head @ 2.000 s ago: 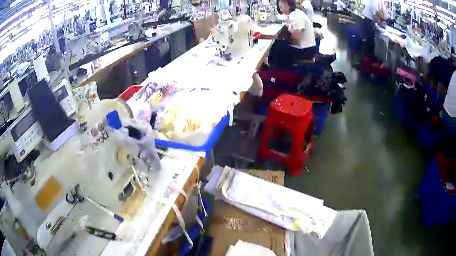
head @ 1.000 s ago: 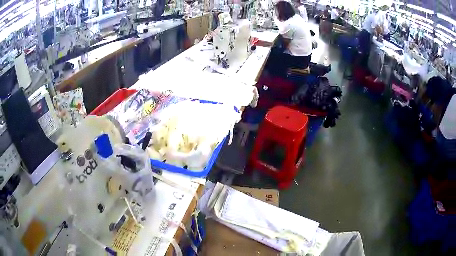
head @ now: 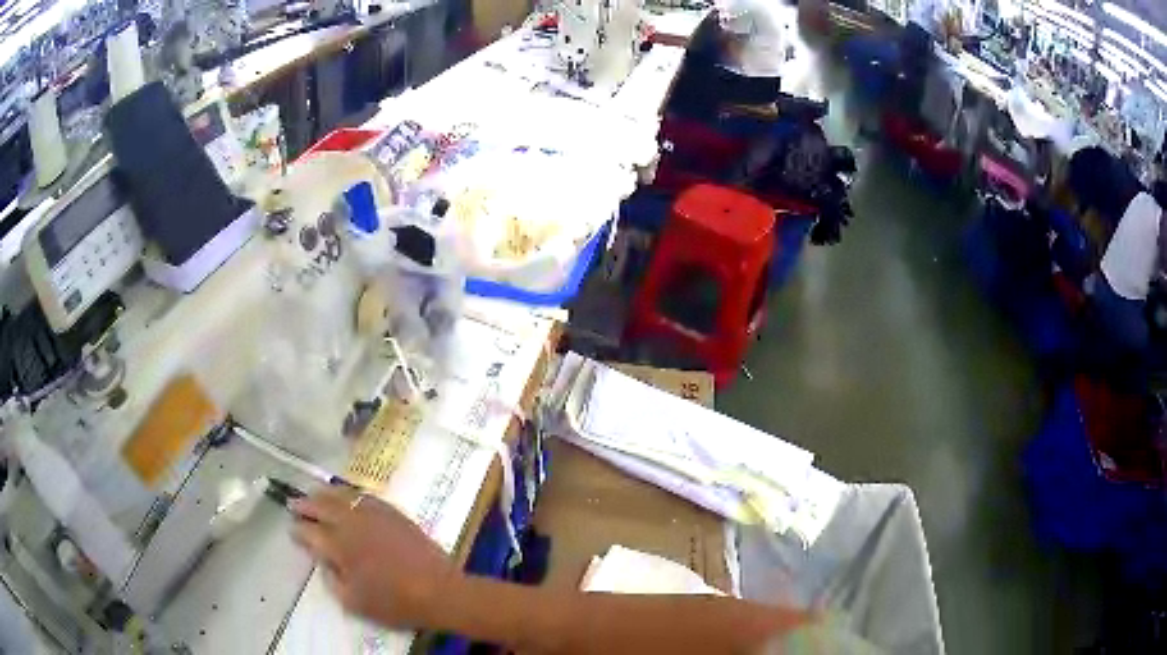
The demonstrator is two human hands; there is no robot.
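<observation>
My right hand (head: 371, 553) is bare and reaches in from the lower right over the sewing machine table. Its fingertips are closed on the right end of a slim black tool (head: 284, 490), and the fingers hide part of it. A thin white pen with a purple end (head: 288, 457) lies just beyond the fingers. The white sewing machine head (head: 301, 346) stands behind them, partly blurred. My left hand is not in view.
A blue tray (head: 538, 279) of cream pieces stands behind the machine. White pieces (head: 678, 435) lie on a brown carton (head: 627, 512) at the right, beside a grey bin (head: 870, 563). A red stool (head: 710, 262) stands beyond. People sit farther off.
My right hand has come into view from the lower right and taken hold of the black tool. The camera view has shifted, and the stool and tray appear higher.
</observation>
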